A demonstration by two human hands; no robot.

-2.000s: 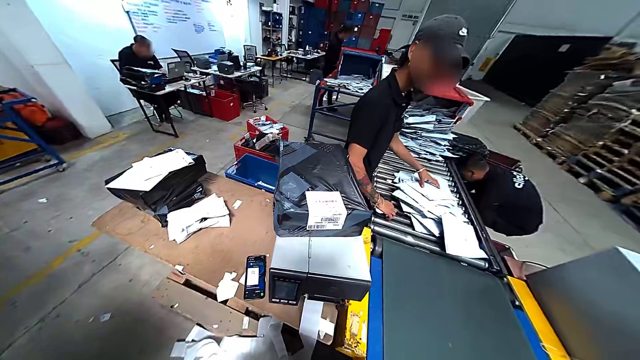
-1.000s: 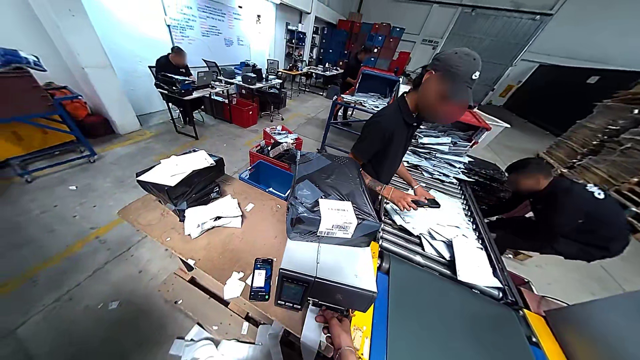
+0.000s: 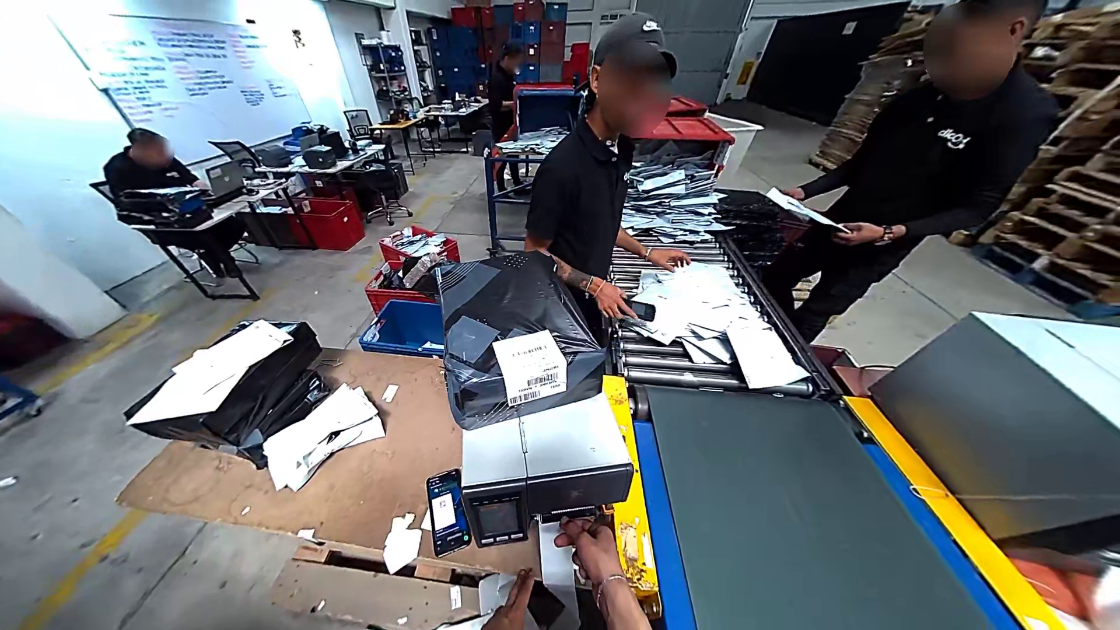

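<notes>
My right hand point(image 3: 588, 542) pinches the top of a white label strip point(image 3: 558, 564) at the front slot of a grey label printer point(image 3: 547, 455). Below and left of it, my left hand point(image 3: 512, 604) is at the bottom edge beside the strip and backing paper; its grip is partly hidden. A smartphone point(image 3: 448, 512) with a lit screen lies left of the printer. Behind the printer rests a large black plastic-wrapped parcel point(image 3: 516, 341) with a white label. White papers point(image 3: 324, 433) lean by another black-wrapped parcel point(image 3: 227, 381) on the brown board point(image 3: 376, 472).
A dark conveyor belt point(image 3: 787, 490) with yellow and blue side rails runs at right. Beyond it, a co-worker point(image 3: 586, 192) handles white envelopes on a roller conveyor point(image 3: 682, 372). Another person point(image 3: 927, 149) stands right, holding papers. A grey box point(image 3: 1015, 420) stands at far right.
My hands have come into view at the printer: the right one a second ago, the left one since. The co-worker at right has risen from a crouch and holds papers. The view has shifted.
</notes>
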